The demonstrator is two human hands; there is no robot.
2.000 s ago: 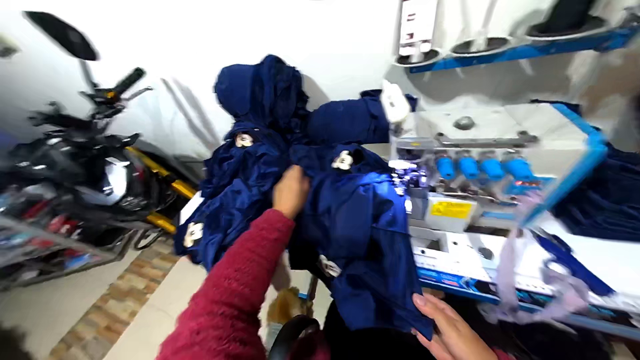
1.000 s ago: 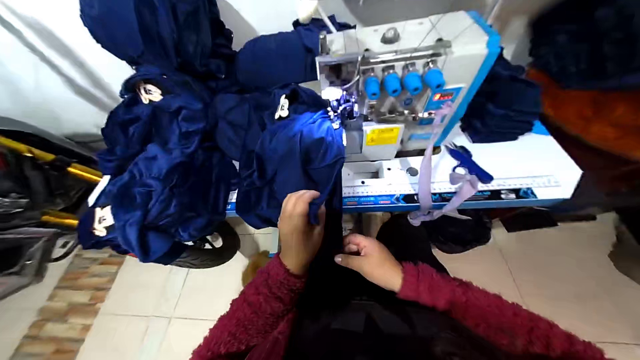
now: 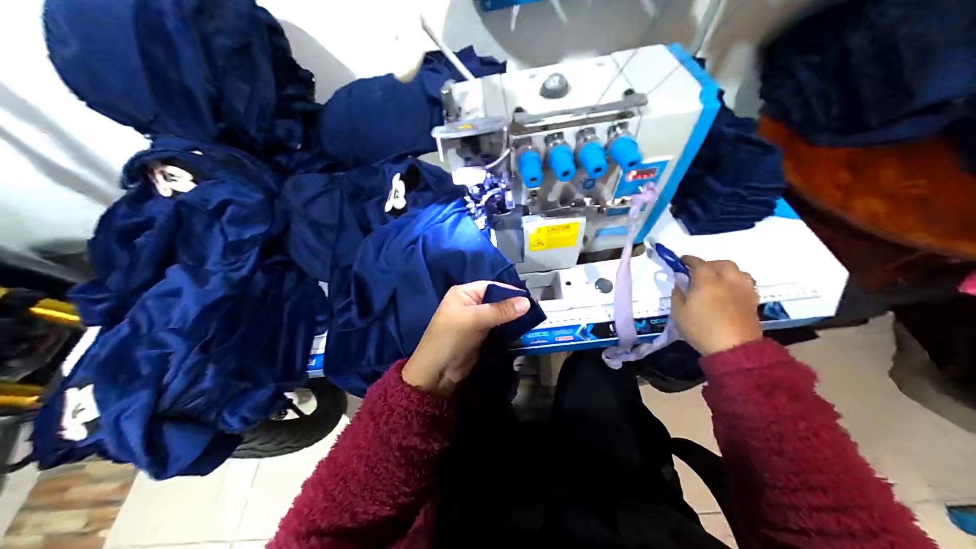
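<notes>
A navy fabric garment (image 3: pixel 427 263) lies at the left of an overlock sewing machine (image 3: pixel 579 152), partly under its lit needle area. My left hand (image 3: pixel 465 328) pinches the garment's near right corner between thumb and fingers, just in front of the machine bed. Over the right part of the machine table, my right hand (image 3: pixel 717 301) is closed around a small blue-handled tool (image 3: pixel 671 259), probably thread snips; its far part shows beyond the fingers. A lilac fabric strip (image 3: pixel 624 293) hangs from the machine front beside that hand.
Heaped navy garments (image 3: pixel 206 282) with white patches lie at the left, above a black tyre (image 3: pixel 297 423). Folded navy pieces (image 3: pixel 728 179) sit behind the table's right part. More dark fabric (image 3: pixel 869 69) rests on an orange surface (image 3: pixel 862 183) at the far right.
My right hand has moved from beside my left hand to the blue-handled tool on the table and taken hold of it. My left hand still grips the navy garment's edge.
</notes>
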